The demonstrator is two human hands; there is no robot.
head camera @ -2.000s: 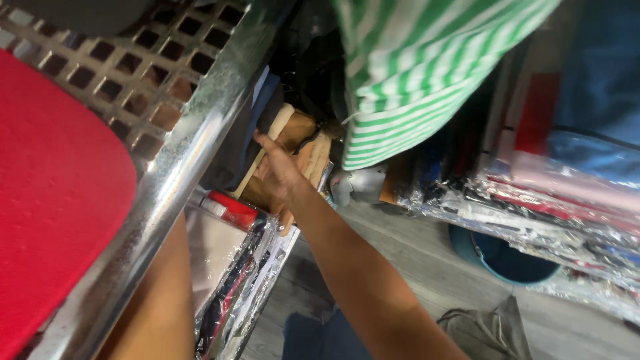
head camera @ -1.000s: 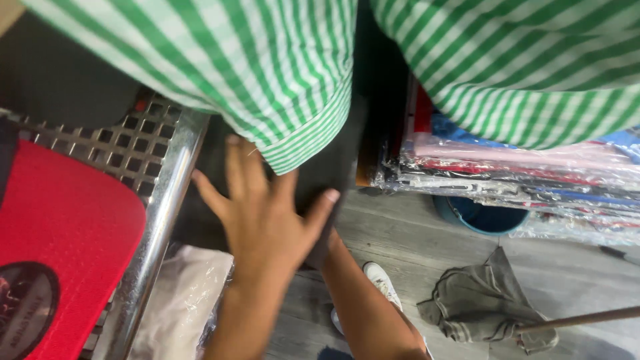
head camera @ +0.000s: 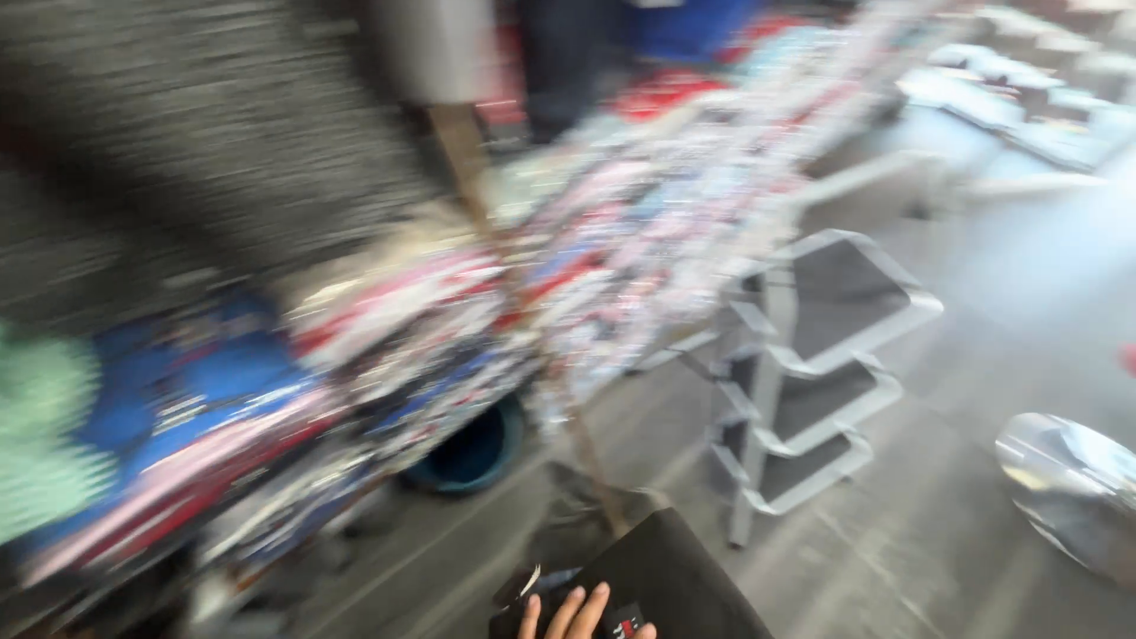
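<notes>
At the bottom edge, fingers of my left hand point(head camera: 577, 614) lie across a flat black item point(head camera: 679, 577) that carries a small red and white mark. Most of this hand is cut off by the frame, so a firm grip cannot be made out. My right hand is out of view. Beyond the black item, a dark cloth point(head camera: 581, 510) on a stick point(head camera: 581, 444) rests on the grey floor.
Blurred stacks of plastic-wrapped goods point(head camera: 426, 355) run diagonally from lower left to upper right. A blue-green bucket point(head camera: 470, 448) stands beneath them. Right of it is a metal step ladder point(head camera: 772, 390). Pale green fabric point(head camera: 44, 435) shows at left, a shiny rounded object point(head camera: 1074, 479) at far right.
The view has swung far to the right and blurs. My left hand, spread on dark material a second ago, now shows only its fingers at the bottom; my right arm has left the view.
</notes>
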